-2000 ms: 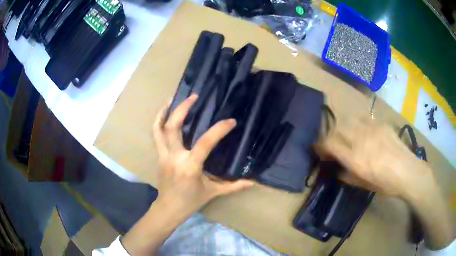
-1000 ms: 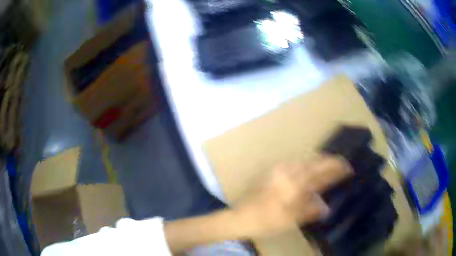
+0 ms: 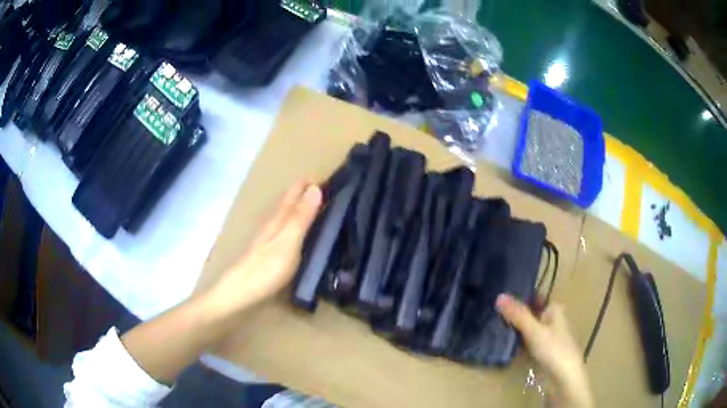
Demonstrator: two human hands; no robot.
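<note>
A leaning row of several black housing shells [image 3: 414, 263] lies on the cardboard in front of me. My left hand [image 3: 275, 239] lies along the row's left end, fingers against the outermost shell. My right hand [image 3: 550, 339] is at the right end, with its thumb on the face of the last shell and its other fingers mostly hidden. The two hands hold the row between them. A thin black lanyard loop [image 3: 550, 267] sticks out at the row's right end.
Shells with green circuit boards [image 3: 158, 118] overlap at the left. A clear plastic bag [image 3: 458, 60] lies behind the cardboard mat [image 3: 263, 171]. A blue screw tray [image 3: 591, 163] and small dark parts [image 3: 662, 221] are at the back right. The electric screwdriver [image 3: 650, 331] lies at the right.
My left hand has moved from over the shells to their left end. The separate shell at the lower right no longer shows apart, and the row looks longer. The view swung left and back.
</note>
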